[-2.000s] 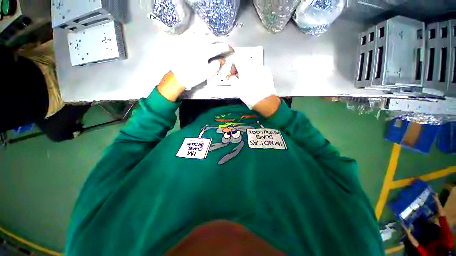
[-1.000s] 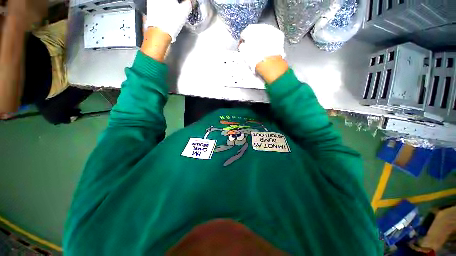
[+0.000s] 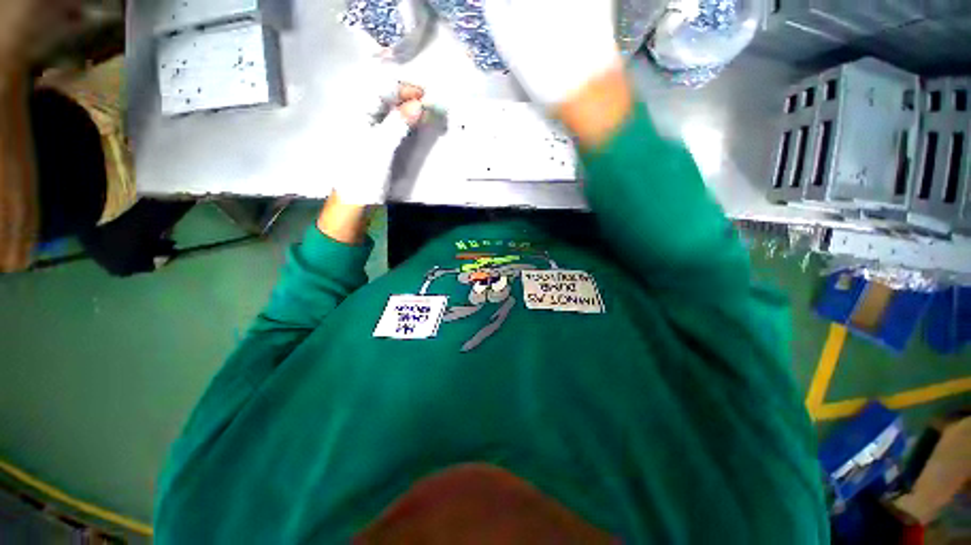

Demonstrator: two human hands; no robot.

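A pale sheet-metal panel (image 3: pixel 511 146) with small dark holes lies on the bench in front of my body, washed out by glare. My left hand (image 3: pixel 385 144), in a white glove with bare fingertips, is just left of the panel. Its fingertips are bunched together; whether they hold a fastener is too small to tell. My right hand (image 3: pixel 554 48), in a white glove, reaches beyond the panel over the bags of fasteners. Its fingers are blurred and cut off by the top edge. Bags of silvery-blue fasteners (image 3: pixel 694 37) stand at the far side.
Finished panels (image 3: pixel 216 69) lie at the left of the bench (image 3: pixel 309 160). Grey slotted brackets (image 3: pixel 868 128) stand at the right, with plastic wrap (image 3: pixel 873 266) below them. A person's blurred arm (image 3: pixel 19 138) is at far left. Blue bins (image 3: pixel 868 309) are on the floor at right.
My left hand has come back from the far-left bag towards my body. My right hand has moved from the panel's far edge out to the bags. The view has shifted slightly.
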